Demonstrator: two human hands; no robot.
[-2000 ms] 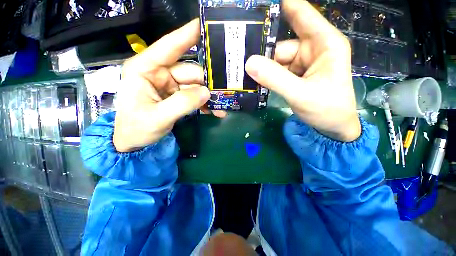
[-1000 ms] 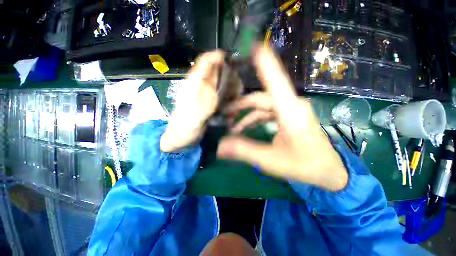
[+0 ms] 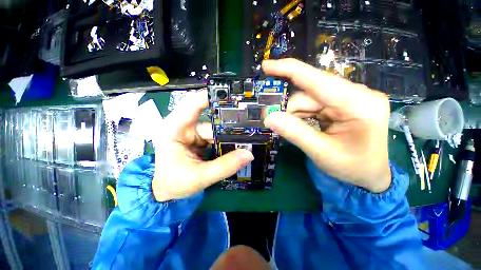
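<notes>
An opened smartphone [image 3: 242, 136] is held upright in front of me, insides facing up. Its mainboard [image 3: 232, 116], with silver shields, a round camera and a green patch, is at the far end. The black battery [image 3: 258, 163] with a white label strip is at the near end. My left hand [image 3: 192, 153] grips the left side, thumb on the battery. My right hand [image 3: 335, 118] is at the right side, thumb on the mainboard's right part and index finger stretched past the far edge. Its other fingers are partly hidden by the phone's edge.
Black parts trays [image 3: 108, 58] stand along the far side, with a clear compartment tray [image 3: 364, 63] at far right. Another clear tray [image 3: 58, 158] is at left. A white cup [image 3: 440, 119], a yellow-handled tool [image 3: 434, 160] and an electric screwdriver [image 3: 464, 174] are at right, above a blue bin [image 3: 445, 229].
The phone was blurred between moving hands one second ago; now it is steady, lower than two seconds ago, with its mainboard in full view. The blue pick seen earlier on the mat no longer shows.
</notes>
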